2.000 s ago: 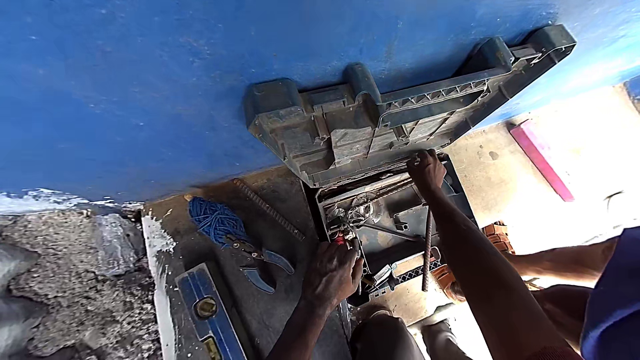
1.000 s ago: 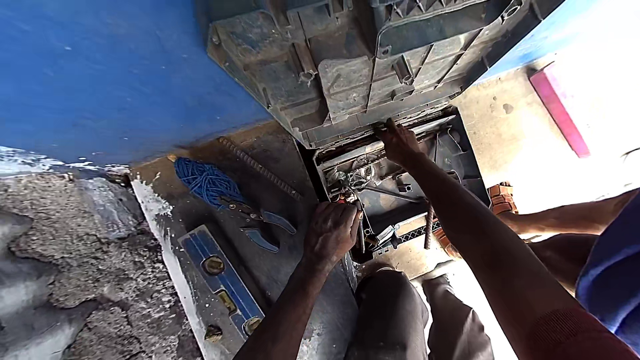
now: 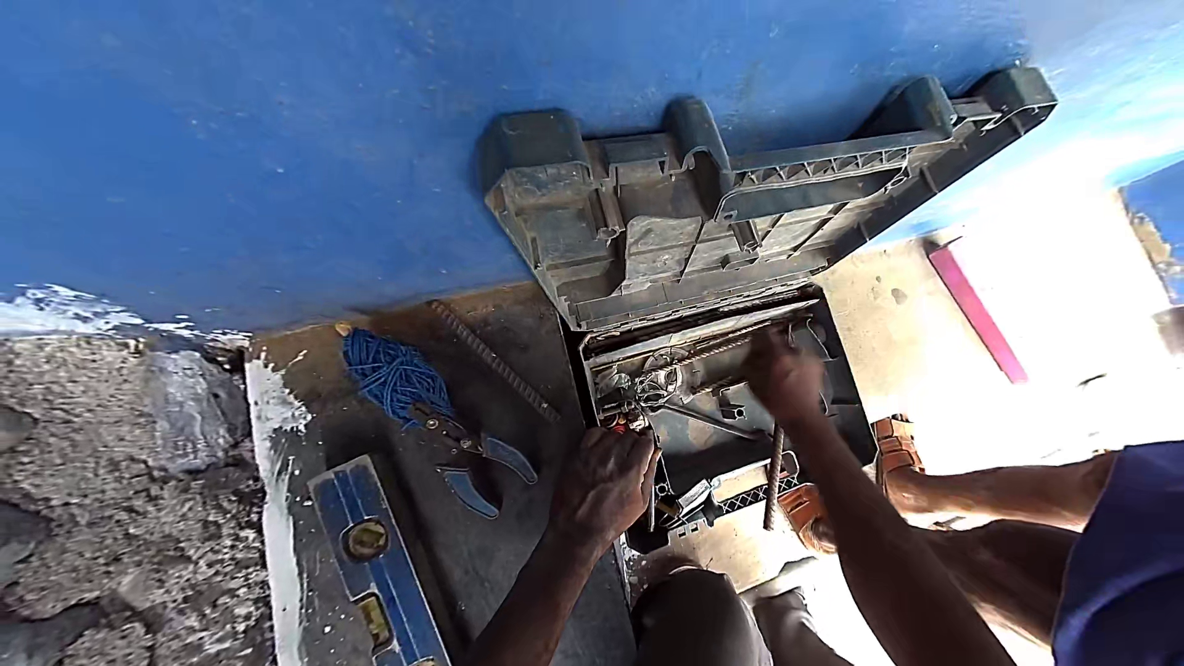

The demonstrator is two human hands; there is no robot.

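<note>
A dark plastic toolbox stands with its lid leaning back against the blue wall. My left hand is at the box's near left corner, its fingers curled beside a small red item; whether it grips anything is hidden. Over the right part of the box is my right hand, blurred, near a length of rebar; its hold cannot be made out. Tangled wire and a metal rod lie inside. Another rebar piece crosses the box's front edge.
Left of the box lie a bundle of blue string, pliers with blue handles, a ribbed bar and a blue spirit level. A person's sandalled foot is close on the right. Beyond is a pink strip. Rough stone borders the left.
My right hand has moved from the box's hinge side down over its interior. My left hand remains by the left corner. The view dipped toward the box and rose again.
</note>
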